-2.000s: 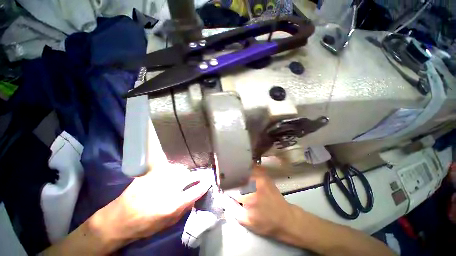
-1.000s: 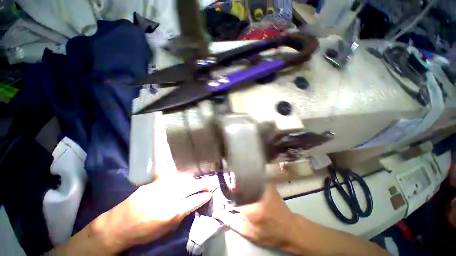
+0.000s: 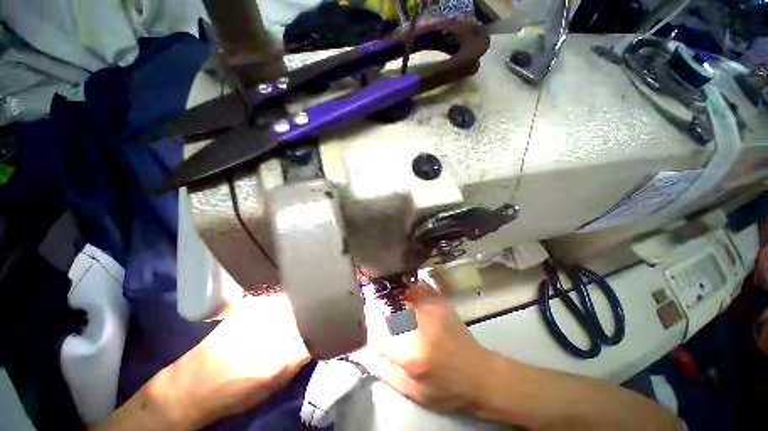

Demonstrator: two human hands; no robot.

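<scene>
The cream sewing machine head point(image 3: 505, 143) fills the middle, its rounded take-up lever cover point(image 3: 316, 269) standing in front of the needle area. Navy and white garment cloth point(image 3: 337, 389) lies under and left of the needle. My left hand point(image 3: 240, 358) lies on the cloth left of the cover, washed out by lamp glare, its fingertips hidden behind the cover. My right hand point(image 3: 434, 349) is right of the needle area with its fingers near the presser foot; glare hides what the fingers pinch. The needle tip and seam edge cannot be made out.
Dark snips with a purple strip point(image 3: 354, 105) lie on top of the head. Black-handled scissors point(image 3: 581, 311) lie on the bed at right, near the control panel point(image 3: 701, 286). Navy cloth point(image 3: 156, 210) and a white piece point(image 3: 94, 337) lie at left. White cloth is heaped behind.
The view has shifted, so the machine head and snips appear further left and higher. The take-up lever cover now hides more of my left fingers. Both hands remain at the needle area.
</scene>
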